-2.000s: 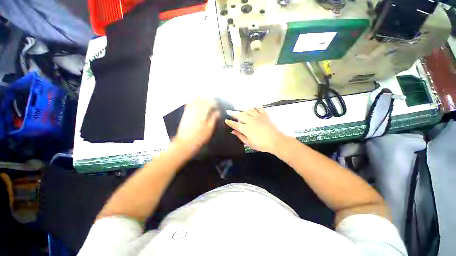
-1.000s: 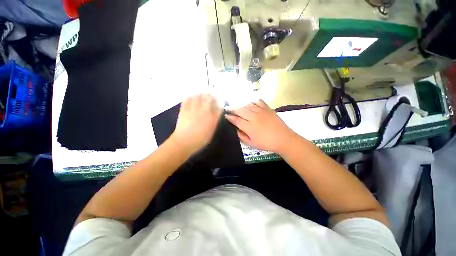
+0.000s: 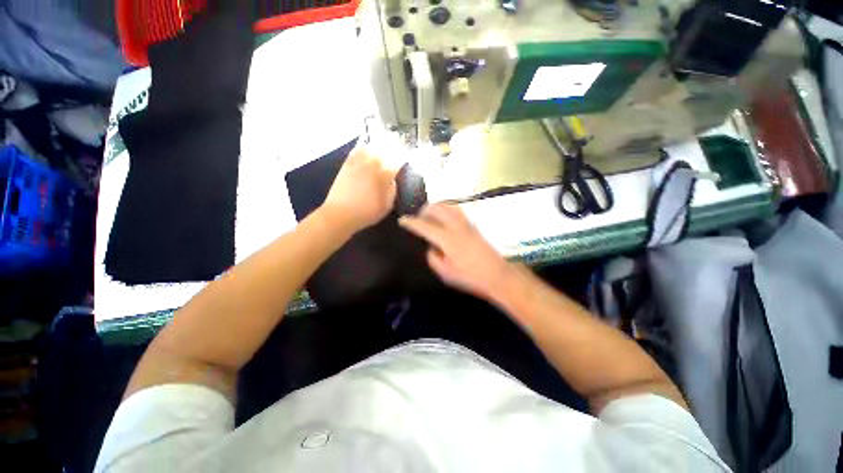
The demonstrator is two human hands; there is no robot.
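Observation:
A black cut panel (image 3: 356, 263) lies below the needle area of the sewing machine (image 3: 462, 92) and hangs over the table's front edge. My left hand (image 3: 363, 185) is on the panel close to the needle, its fingertips partly lost in the lamp glare. My right hand (image 3: 453, 242) is just right of it, lower down, with its fingers on the panel's edge. Whether the fingers pinch the cloth cannot be told. The presser foot is hidden by glare.
A stack of black panels (image 3: 176, 185) lies left on the table. A red basket (image 3: 139, 32) is behind it, a blue crate (image 3: 37, 212) far left. Black-handled scissors (image 3: 584, 187) lie on the machine bed. Grey and black pieces (image 3: 716, 305) are heaped at right.
My left hand has moved slightly forward toward the needle. My right hand has shifted back toward my body. The panel's lower part has swung to the left. The camera view has shifted.

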